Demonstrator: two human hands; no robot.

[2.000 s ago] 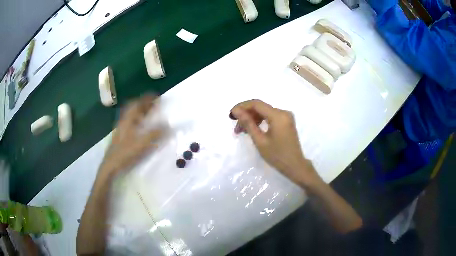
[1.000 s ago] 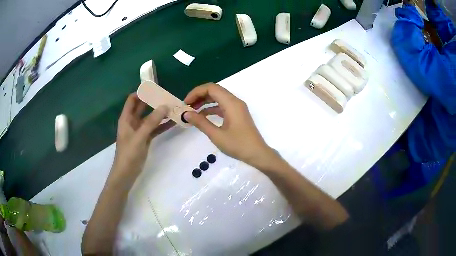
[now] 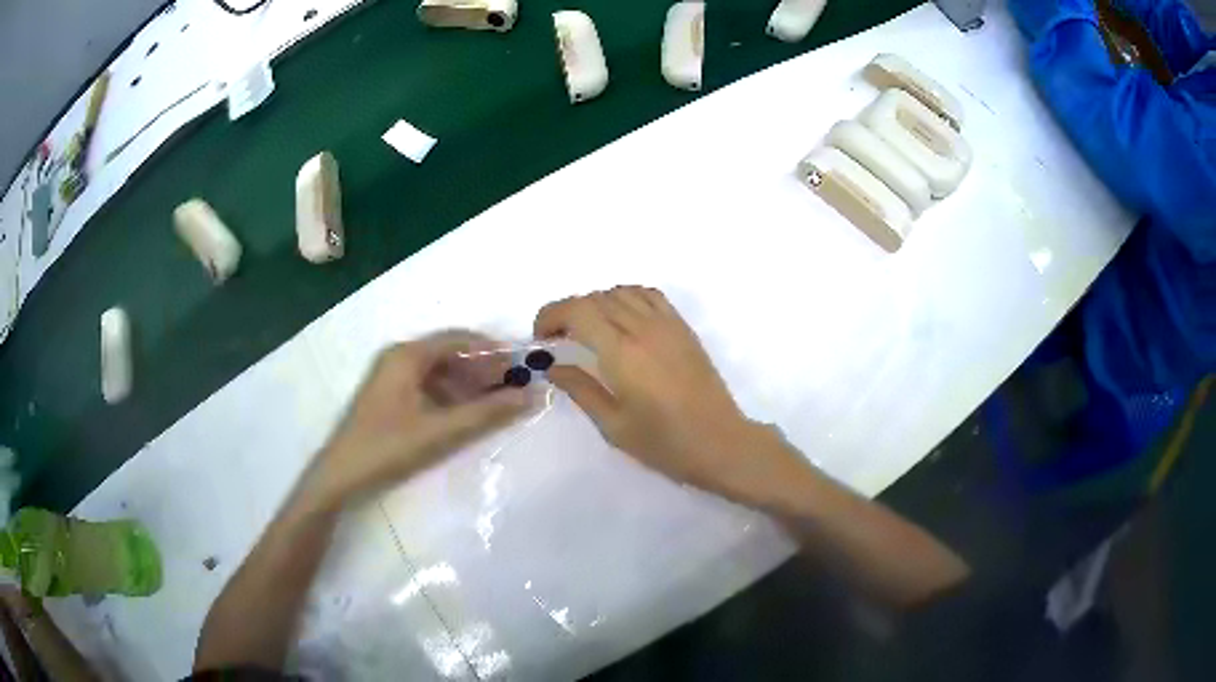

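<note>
A clear glossy liner with round black adhesive pads (image 3: 539,360) is held between my hands above the white table. Two pads show; another may be hidden by my fingers. My left hand (image 3: 447,400), slightly blurred, grips the liner's left side with thumb and fingers. My right hand (image 3: 647,380) pinches its right side beside the upper pad. An off-white plastic housing (image 3: 319,208) stands on its side on the green conveyor belt, beyond my left hand. No housing is in my hands.
More housings lie along the green conveyor belt (image 3: 440,200), with a white scrap (image 3: 410,140). Set-aside housings (image 3: 891,157) sit at right on the white table (image 3: 747,253). A green translucent bottle (image 3: 87,554) is at lower left. A person's blue sleeve (image 3: 1107,120) is at right.
The housing my hands held has been let go and is out of them. Both hands have taken hold of the liner with the pads, lifted from the table. Belt housings have shifted left.
</note>
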